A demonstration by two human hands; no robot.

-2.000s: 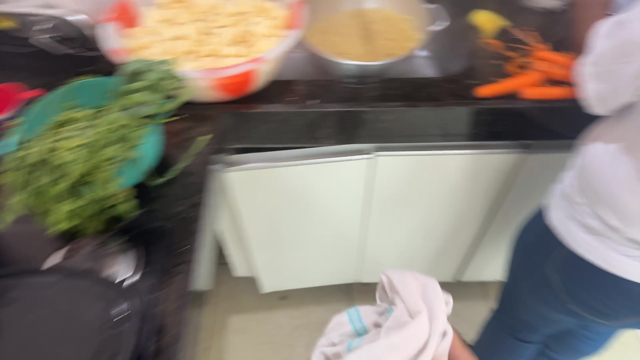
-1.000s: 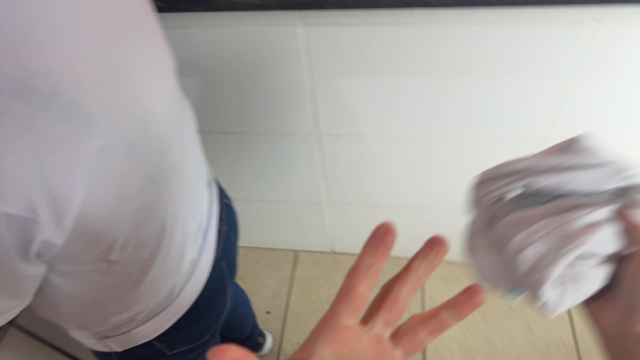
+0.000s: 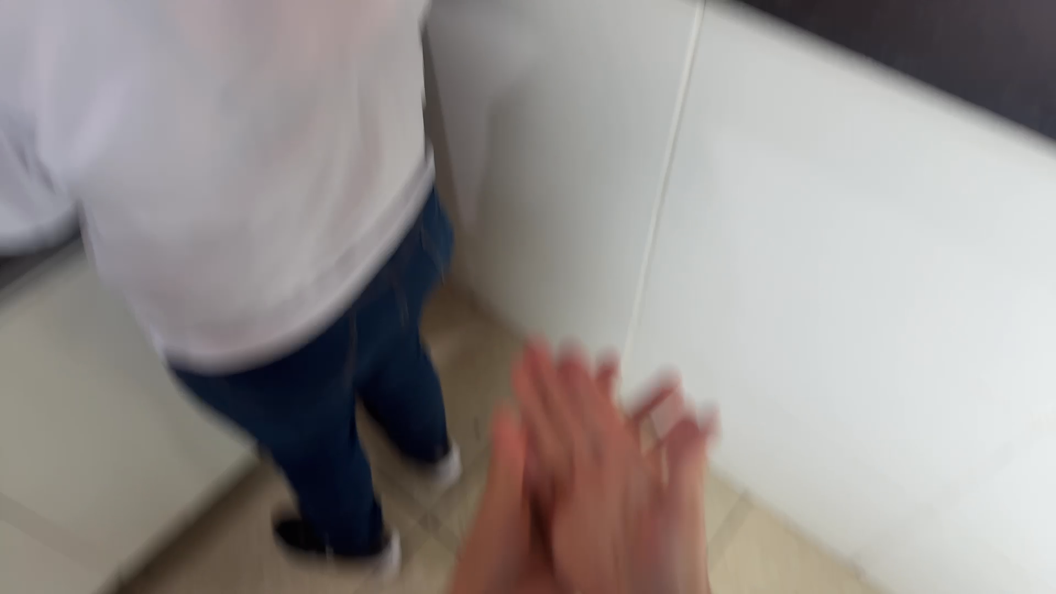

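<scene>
Both of my hands are together at the bottom centre, blurred by motion. My left hand (image 3: 520,495) lies on the left, partly covered, and touches my right hand (image 3: 615,487), which overlaps it. Some fingers stand apart from one another, and I see no object in either hand. The cloth is out of view. Just to the left of my hands is a person in a white shirt (image 3: 239,181) and blue jeans (image 3: 322,412), back turned to me.
A white tiled wall or panel (image 3: 841,272) runs along the right under a dark counter edge (image 3: 932,41). A pale cabinet front (image 3: 107,412) stands at the left. Beige floor tiles (image 3: 429,553) lie below.
A second ago my right side held a bunched cloth and my left hand was spread apart from it. The cloth has left the view, and my hands have come together. The view has shifted.
</scene>
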